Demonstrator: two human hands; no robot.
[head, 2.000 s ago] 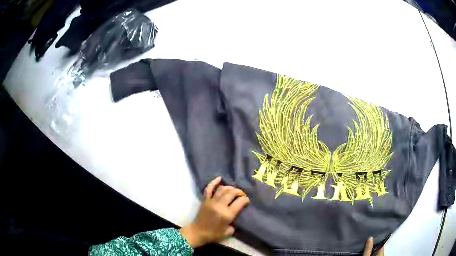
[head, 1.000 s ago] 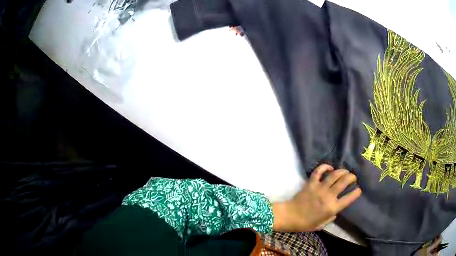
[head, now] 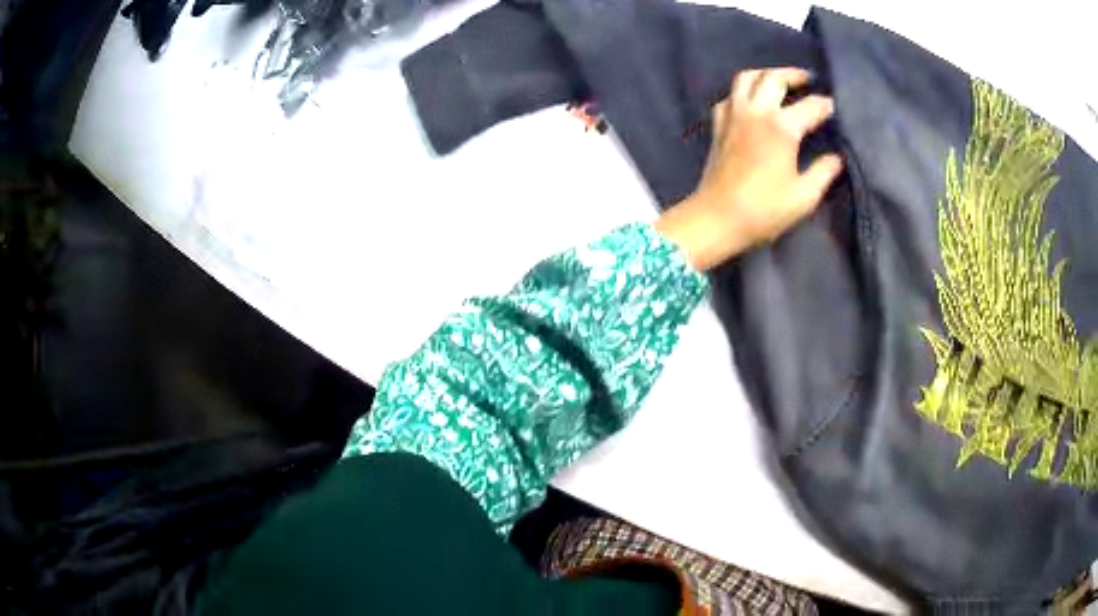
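The dark grey denim shirt [head: 795, 325] lies back side up, with large yellow-gold wing embroidery and lettering [head: 1005, 313] at the right, cut off by the picture's edge. My left hand [head: 765, 163] is bare and rests on the upper part of the shirt's sleeve. Its fingers and thumb are apart, with no fold clearly pinched between them. The sleeve's cuff [head: 476, 90] points left. Only a small blurred part of my right hand [head: 1074, 594] shows at the lower right corner, beside the shirt's bottom edge; its grip is hidden.
The shirt lies on a white table [head: 301, 229] with a curved-looking front edge. Crumpled shiny plastic with dark contents [head: 325, 42] is at the upper left. My green patterned sleeve [head: 542, 361] crosses the table edge. Checked cloth with an orange-brown trim [head: 674, 566] is at the bottom.
My left hand has moved up along the sleeve from its lower part. The view has shifted left, so the embroidery is now partly out of the picture. My right hand stays at the lower right edge.
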